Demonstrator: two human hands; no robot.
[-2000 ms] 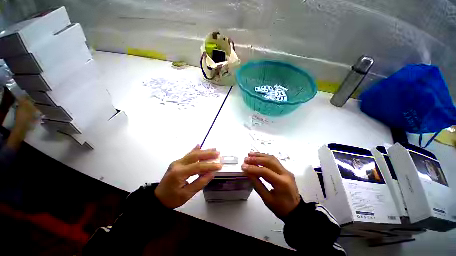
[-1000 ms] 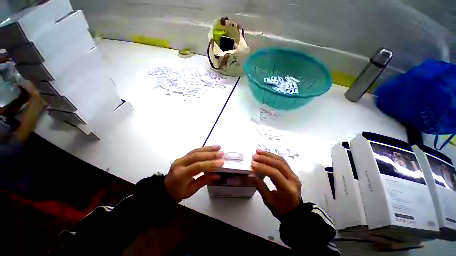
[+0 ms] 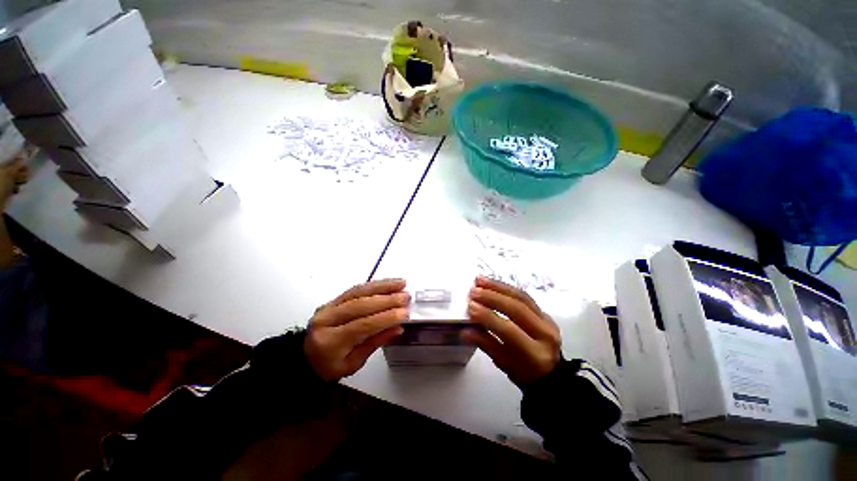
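A white retail carton [image 3: 428, 353] stands upright near the table's front edge, its top towards me. A small pale plastic hang tab [image 3: 432, 296] shows on the carton's top. My left hand [image 3: 358, 326] grips the left side of the top, fingertips at its edge. My right hand [image 3: 512, 329] grips the right side in the same way. Both thumbs are lower, near the gap under the top flap. The carton's lower part shows between my hands.
Finished cartons [image 3: 113, 122] are piled at left. Open cartons [image 3: 742, 348] lean at right. Loose white tabs [image 3: 343, 146] lie at left centre. Behind are a teal basin [image 3: 536, 141], a cloth tote [image 3: 420, 80], a steel flask [image 3: 688, 133] and a blue bag [image 3: 785, 178]. Another person's hand [image 3: 13, 177] is at far left.
The view has shifted a little. Both hands stay at the carton's top sides, with the right fingers now closer against it. The other person's hand at far left has moved mostly out of view.
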